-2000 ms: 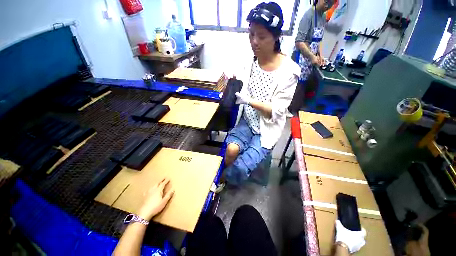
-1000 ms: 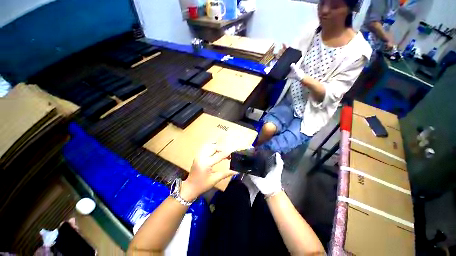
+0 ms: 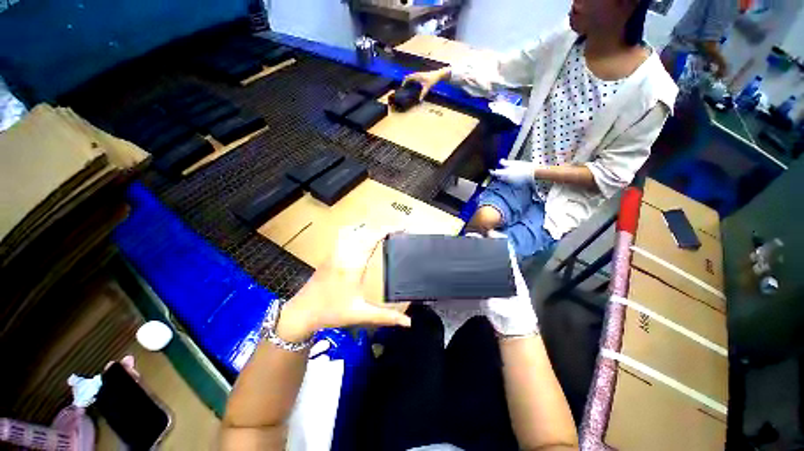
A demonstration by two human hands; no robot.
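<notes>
A black housing (image 3: pixel 450 268) is held up in front of me, its broad plain face towards me. My right hand (image 3: pixel 511 308), in a white glove, holds it from behind and below at its right part. My bare left hand (image 3: pixel 331 286) is at its left end with thumb and fingers spread; whether it touches is hard to tell. Below and beyond, a cardboard sheet (image 3: pixel 353 224) lies on the mesh belt (image 3: pixel 207 198), with black housings (image 3: pixel 338 181) side by side on its far left part.
Across the belt a seated person (image 3: pixel 582 132) sets a black housing (image 3: pixel 405 96) on another cardboard sheet (image 3: pixel 428 130). Stacked cardboard (image 3: pixel 53 167), a phone (image 3: pixel 132 405) and a white round item (image 3: pixel 154 336) are at left. The side table (image 3: pixel 670 335) at right bears another phone (image 3: pixel 681 229).
I took the housing from the side table to in front of me, then turned its broad face towards me. The other person's housing has moved from their hands' height down to their cardboard sheet.
</notes>
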